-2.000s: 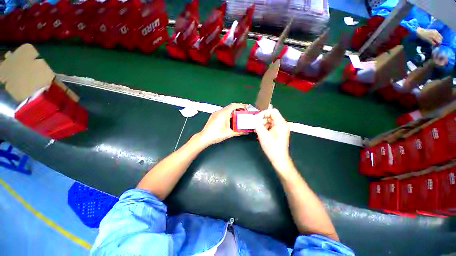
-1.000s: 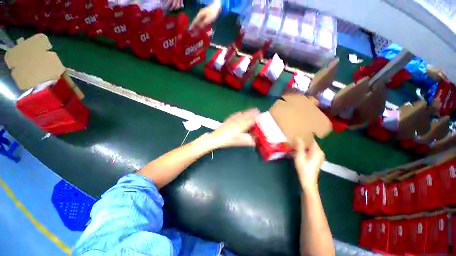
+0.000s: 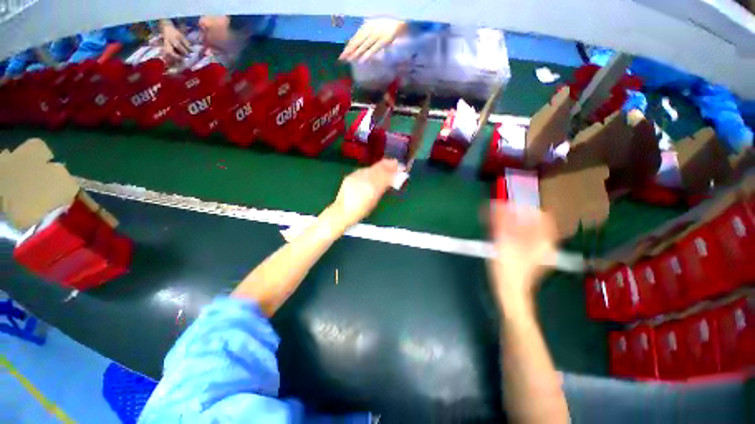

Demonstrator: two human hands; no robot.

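Observation:
My left hand (image 3: 366, 192) reaches over the green belt, fingertips pinching a small white paper piece (image 3: 401, 179) beside an open red box (image 3: 389, 147) in the far row. My right hand (image 3: 521, 236) is blurred, at the near side of another open red box (image 3: 500, 189), and appears to grip it. That box shows a white top, and its brown lid (image 3: 575, 197) is folded out to the right. My right fingers are not clear.
Red boxes with upright lids (image 3: 286, 110) line the far belt. Stacked red boxes (image 3: 675, 273) stand at right, two boxes (image 3: 73, 248) at left. Another worker's hand (image 3: 372, 39) is beside clear plastic stacks (image 3: 464, 62). A white frame (image 3: 414, 10) crosses the top.
My left hand has left the held box and moved to the far row, now at a white piece. My right hand and the open box have moved right, over the belt.

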